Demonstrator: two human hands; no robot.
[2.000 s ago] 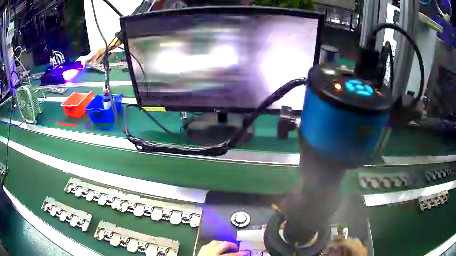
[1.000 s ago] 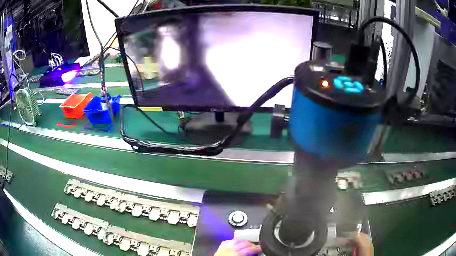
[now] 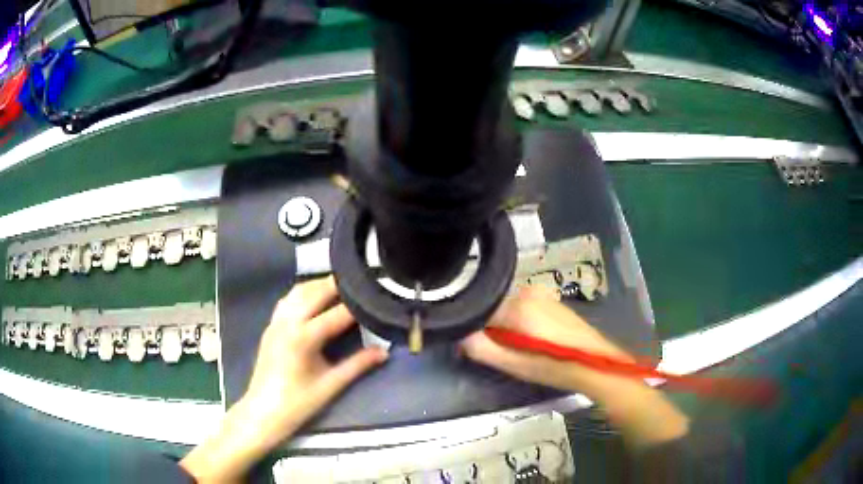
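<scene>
A silver-grey workpiece strip point(image 3: 577, 269) lies on the dark microscope base plate point(image 3: 454, 388), partly under the black ring light point(image 3: 345, 274); its middle is hidden. My left hand point(image 3: 301, 354) is at the ring's lower left, fingertips partly under the ring, thumb beside a small pale edge. What it grips there is hidden. My right hand point(image 3: 549, 345) is at the ring's lower right, closed on a red-handled brush point(image 3: 587, 354) that points out to the right, blurred. The brush tip is not visible. A pale guide bar point(image 3: 312, 257) shows left of the ring.
The black lens tube point(image 3: 440, 142) stands between me and the work. More strips lie left point(image 3: 142, 342), behind the base point(image 3: 587, 99) and at the front edge point(image 3: 426, 465). A knob point(image 3: 300, 217) is on the base. Black cable point(image 3: 142, 99) and a blue bin point(image 3: 47, 80) are upper left.
The view has tilted down, so the monitor is mostly out of frame and both hands show more fully. The red brush is now visible in my right hand. A strip now shows at the front edge.
</scene>
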